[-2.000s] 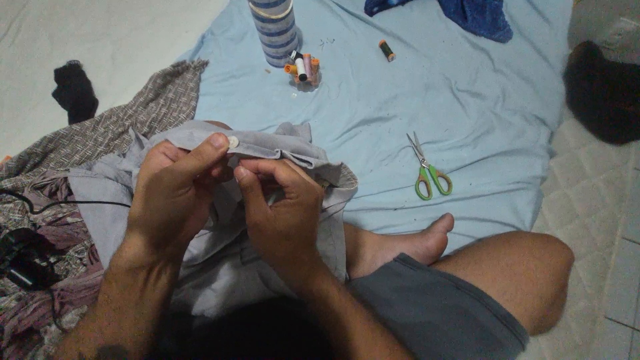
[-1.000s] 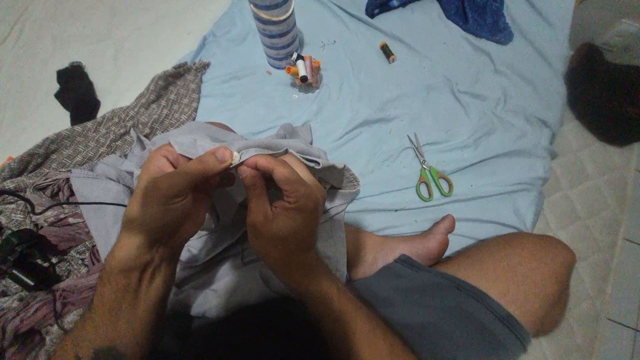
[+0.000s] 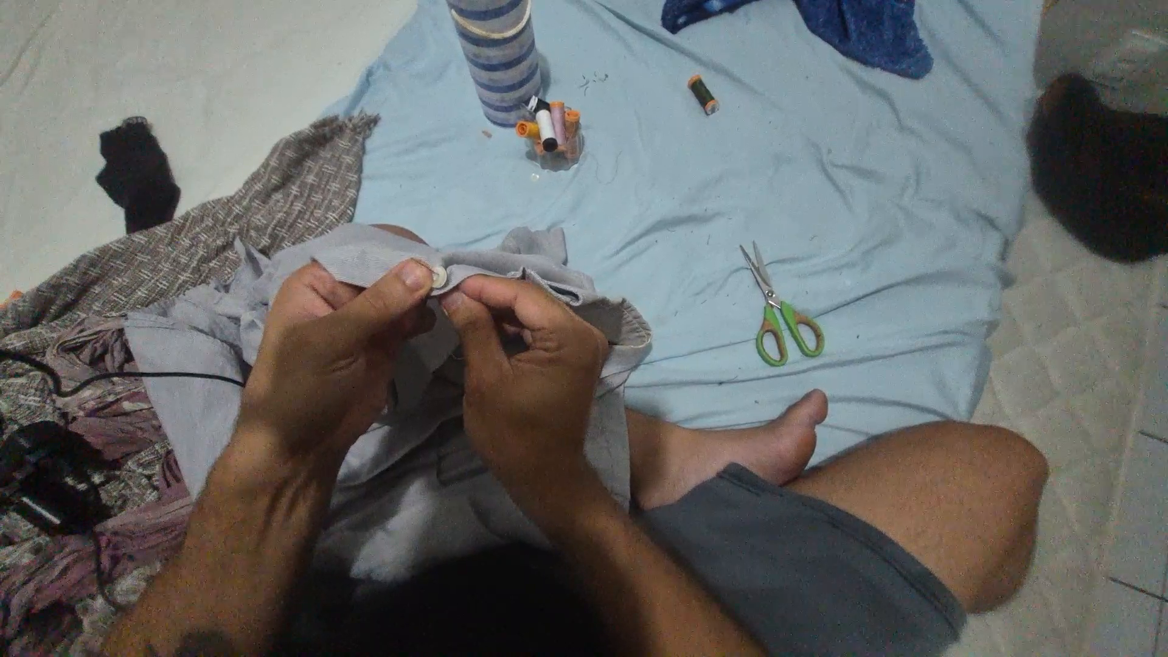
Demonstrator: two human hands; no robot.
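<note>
A light grey garment (image 3: 383, 255) lies across my lap, its folded edge raised between my hands. A small white button (image 3: 439, 276) sits at that edge. My left hand (image 3: 338, 347) pinches the cloth, with the thumb tip against the button. Just right of it, my right hand (image 3: 529, 356) has thumb and index finger closed together at the cloth edge below the button. Whether a needle or thread is between those fingers cannot be told. Scissors with green handles (image 3: 774, 319) lie right of my hands on the light blue sheet (image 3: 876, 274), blades slightly apart.
Several thread spools (image 3: 551, 125) stand in a small clear container beside a striped cylinder (image 3: 502, 64). A dark green spool (image 3: 703, 95) lies farther right. A black cable (image 3: 146, 374) runs from the left towards my left wrist. Black cloth (image 3: 139, 173) and a patterned blanket (image 3: 274, 182) are at left.
One second ago my fingers covered more of the button; now it shows more fully beside my left thumb. Both hands have stayed at the garment's edge.
</note>
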